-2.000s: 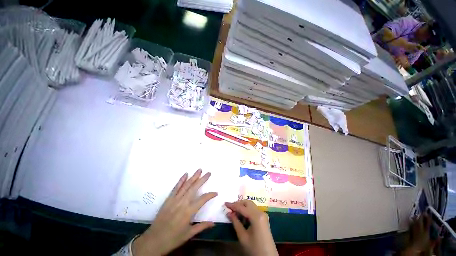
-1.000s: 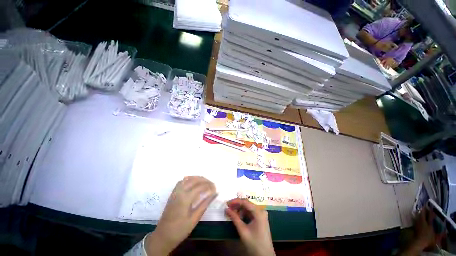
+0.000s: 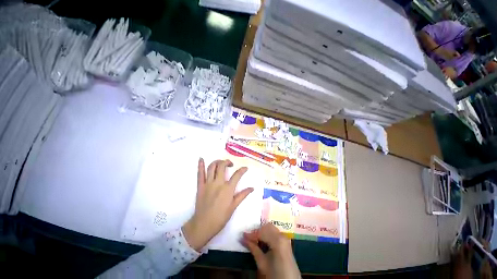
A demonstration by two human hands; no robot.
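A thin white panel (image 3: 163, 185) lies in front of me on a white work sheet (image 3: 82, 158), with a faint printed mark near its lower left. My left hand (image 3: 215, 199) lies on the panel with its fingers spread. My right hand (image 3: 270, 245) is at the panel's lower right corner, thumb and finger close together; I cannot tell whether a small piece is between them. The coloured printed sheet (image 3: 316, 204) lies to the right, with small white pads (image 3: 275, 133) and a red-edged strip (image 3: 248, 152) on it.
Two clear boxes of small white pieces (image 3: 207, 95) and a tray of white strips (image 3: 111, 49) stand at the back left. A tall panel stack (image 3: 321, 60) rises behind the sheet; another stack (image 3: 22, 131) leans at far left. A white wire-like frame (image 3: 442, 188) is at right. A person (image 3: 449, 46) sits beyond.
My left hand has opened out and moved up onto the panel's middle. My right hand stays at the lower right corner. The view has shifted slightly.
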